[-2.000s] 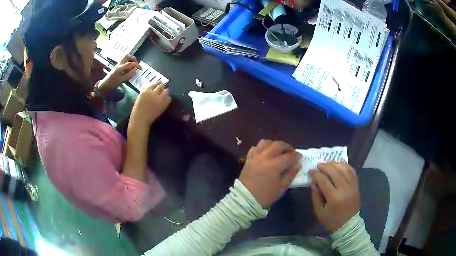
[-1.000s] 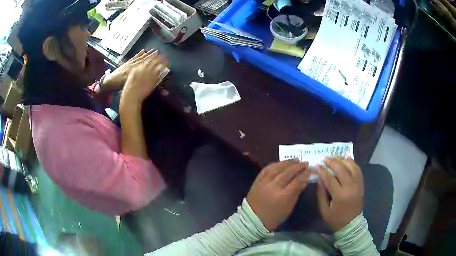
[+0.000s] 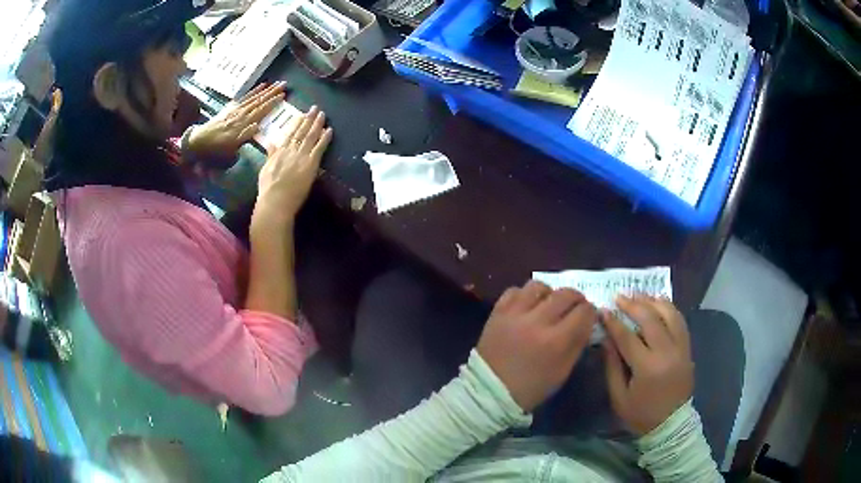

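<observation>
A white printed leaflet (image 3: pixel 618 281), folded to a strip, lies at the table's near edge in front of me. My left hand (image 3: pixel 540 347) holds its left part with curled fingers. My right hand (image 3: pixel 651 363) holds its right part, fingers on top and thumb near my left hand. The leaflet's lower edge is hidden by my fingers. A stack of unfolded leaflets (image 3: pixel 666 99) lies in the right part of the blue tray (image 3: pixel 566 151). Overlapping folded leaflets (image 3: pixel 444 69) rest at the tray's left end.
A coworker in a pink top (image 3: pixel 179 292) sits at the left, both hands on a small leaflet (image 3: pixel 278 123). Scrap paper (image 3: pixel 411 180) lies mid-table with small paper bits. A round tub (image 3: pixel 549 53) stands in the tray. A divided carton (image 3: pixel 338 40) and neighbour's stack (image 3: pixel 244 47) stand far left.
My left hand has curled further over the leaflet's left part; my right hand stays close beside it. The coworker's hands have moved apart, uncovering a small leaflet.
</observation>
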